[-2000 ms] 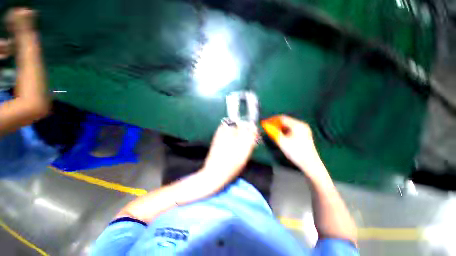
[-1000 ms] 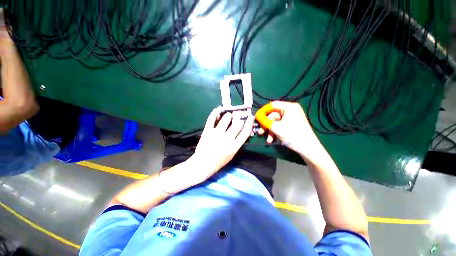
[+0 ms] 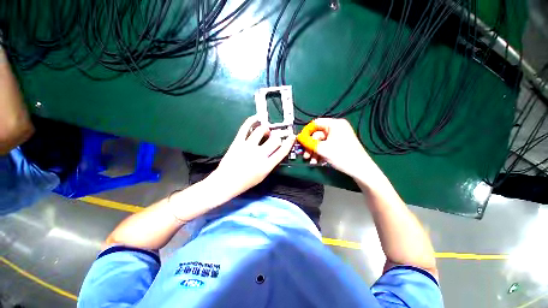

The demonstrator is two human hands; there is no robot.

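Note:
A silver-grey wire-holding fixture [image 3: 289,108] with an open rectangular frame lies at the green table's near edge, in front of me. My left hand [image 3: 257,150] is on its near end and holds it, with the fingers over the slotted block. My right hand [image 3: 329,143] is just right of the block, with orange-yellow finger cots [image 3: 307,136] on the thumb and fingertip. Its fingers are bent together at small inner wires [image 3: 298,148] beside the block. The wire ends are too small to make out clearly, and my fingers partly hide the block.
Black cables [image 3: 384,99] loop over the green table [image 3: 198,123] at right, and more are bunched at upper left. A dark channel with a metal edge crosses the upper right. Another person's arm [image 3: 13,102] is at the left edge, near a blue stool [image 3: 114,162].
The view has become sharp since the oldest frame and has shifted slightly in the last second. Both hands stay at the fixture, and the right fingers have changed pose a little.

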